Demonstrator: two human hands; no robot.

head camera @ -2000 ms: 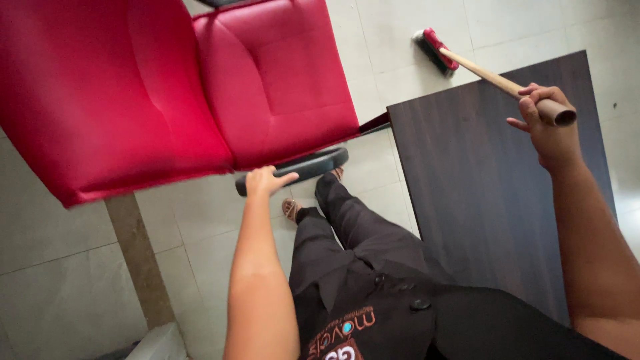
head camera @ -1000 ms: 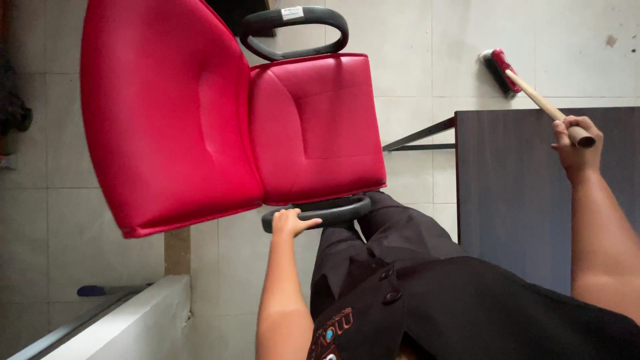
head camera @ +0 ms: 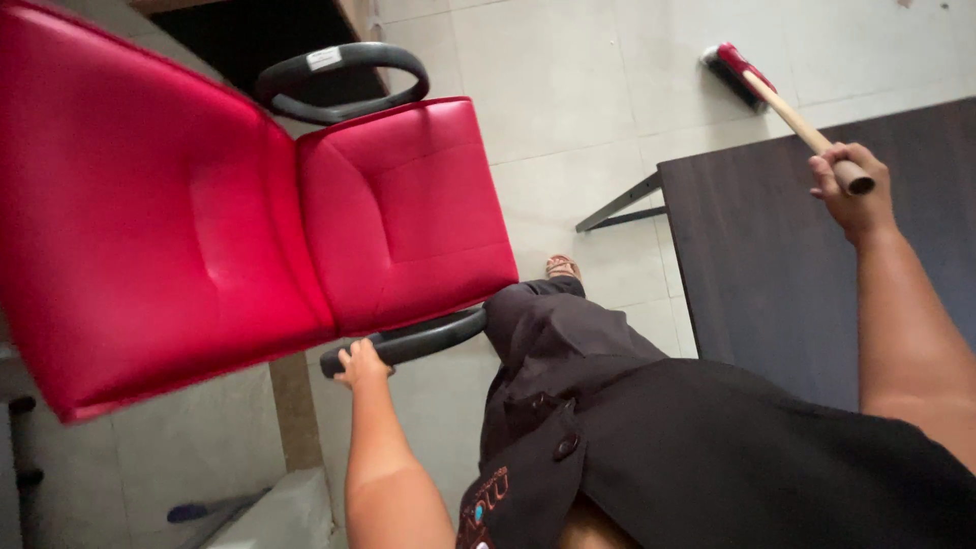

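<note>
A red padded office chair with black loop armrests fills the left side of the view. My left hand grips the rear end of the near armrest. The far armrest bears a small white label. At the right, my right hand is closed around the upper part of a wooden broom handle. The handle slants away to a red broom head with dark bristles, low over or on the tiled floor; contact cannot be told.
A dark wood-topped table with metal legs stands at the right, under my right forearm. Behind the chair is a dark opening with a brown edge. A pale wall end rises at lower left. One sandalled foot shows beside the chair.
Two seconds ago the chair's far armrest was mostly out of view; now it shows whole. My left hand has shifted from the middle of the near armrest toward the backrest end. The view has turned.
</note>
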